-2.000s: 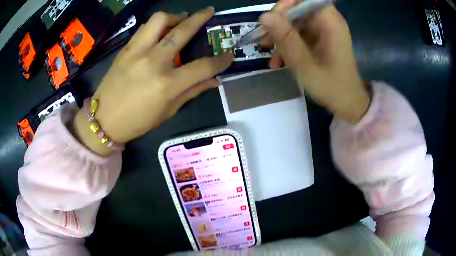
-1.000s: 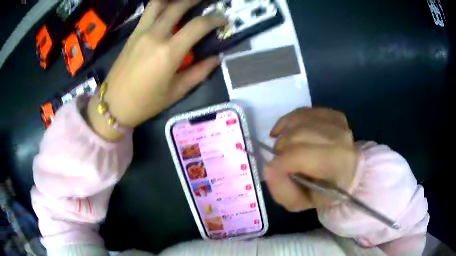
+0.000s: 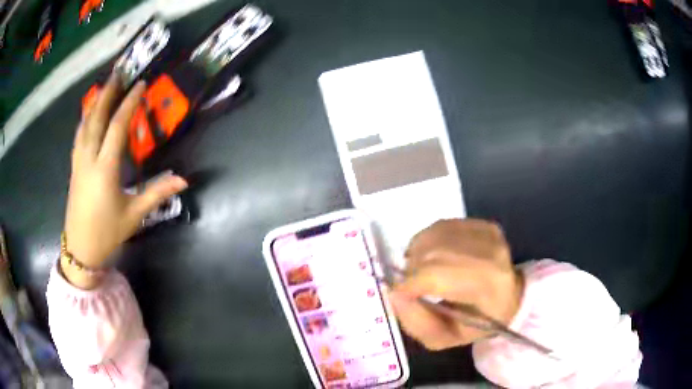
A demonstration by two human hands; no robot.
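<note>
My left hand point(image 3: 110, 182) is spread at the left, its fingertips over the black-and-orange device units point(image 3: 168, 105) and its thumb apart; no unit shows gripped in it. Its palm partly hides another unit point(image 3: 168, 211). My right hand point(image 3: 455, 285) holds the silver tweezers point(image 3: 497, 325), their tips by the phone's right edge. The white backing sheet point(image 3: 387, 99) carries a short narrow grey strip point(image 3: 364, 143) and a wider grey strip point(image 3: 401, 167). My right hand covers the sheet's near end.
A smartphone point(image 3: 341, 304) with a lit pink-white list lies beside the sheet, below centre. Another black-and-orange unit point(image 3: 647, 47) is at the top right. A pale rail point(image 3: 83, 57) and green belt point(image 3: 38, 80) run along the upper left, with more orange-ended units beyond.
My left hand has moved left from the centre to the grouped units. The unit over the sheet is gone from there. My right hand moved down to the phone, still holding the tweezers. The view has shifted.
</note>
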